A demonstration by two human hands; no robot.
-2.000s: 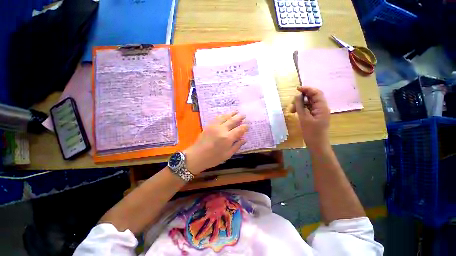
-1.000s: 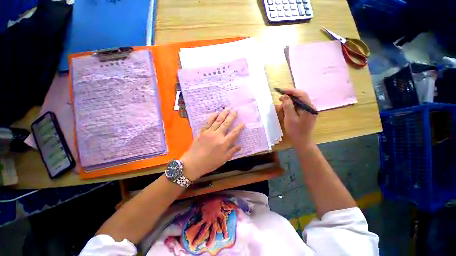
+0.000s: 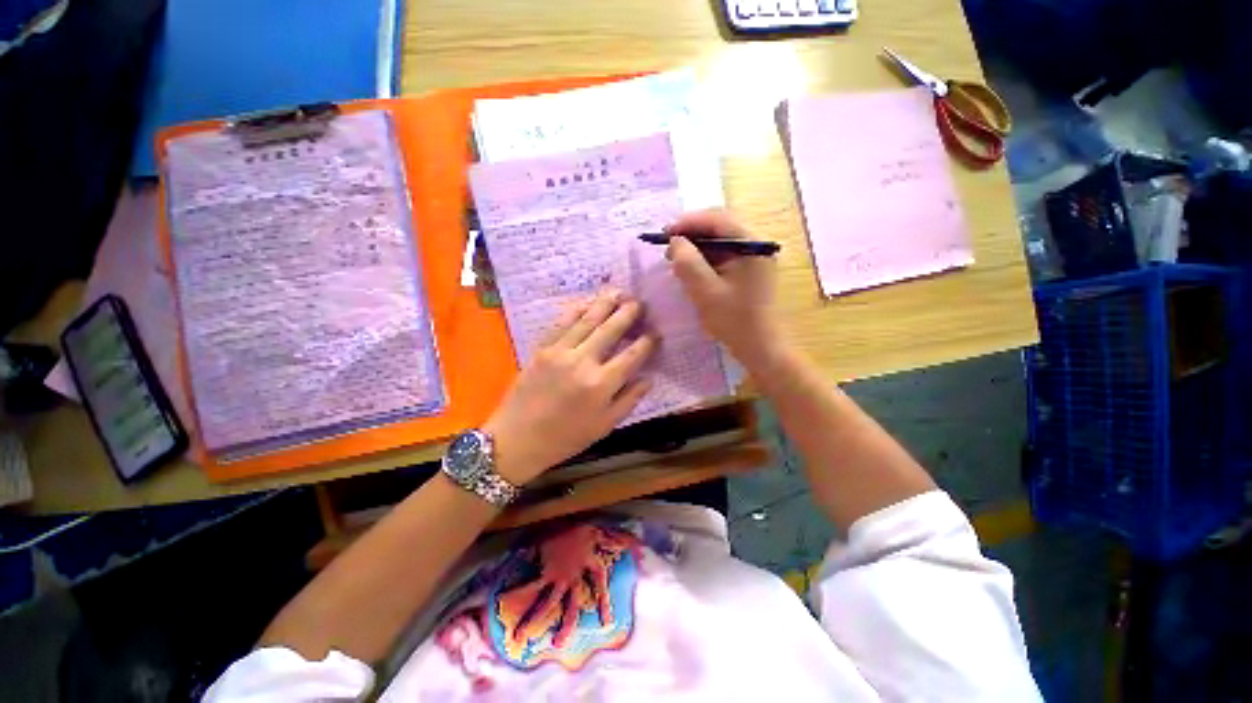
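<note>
A pink form (image 3: 577, 206) with handwriting lies on white record sheets (image 3: 549, 121) on the right side of the open orange clip folder (image 3: 464, 360). My left hand (image 3: 584, 378) lies flat on the lower part of the pink form, fingers a little apart, holding nothing. My right hand (image 3: 721, 275) grips a slim black pen (image 3: 728, 246) over the form's right part, its tip pointing left. Whether the tip touches the paper I cannot tell. More pink forms (image 3: 302, 295) lie under the metal lever clip (image 3: 284, 124) on the folder's left side.
A smartphone (image 3: 124, 387) with a lit screen lies at left. A blue folder (image 3: 268, 55) is behind. A pink paper stack (image 3: 879, 192), scissors (image 3: 969, 117) and a calculator (image 3: 791, 13) lie on the desk. A drawer (image 3: 632, 478) is open below its edge. A blue crate (image 3: 1098, 412) stands at right.
My right hand has moved left with the pen, from beside the papers to over the pink form. My left hand stays on the form. The desk items have shifted left and slightly up in view.
</note>
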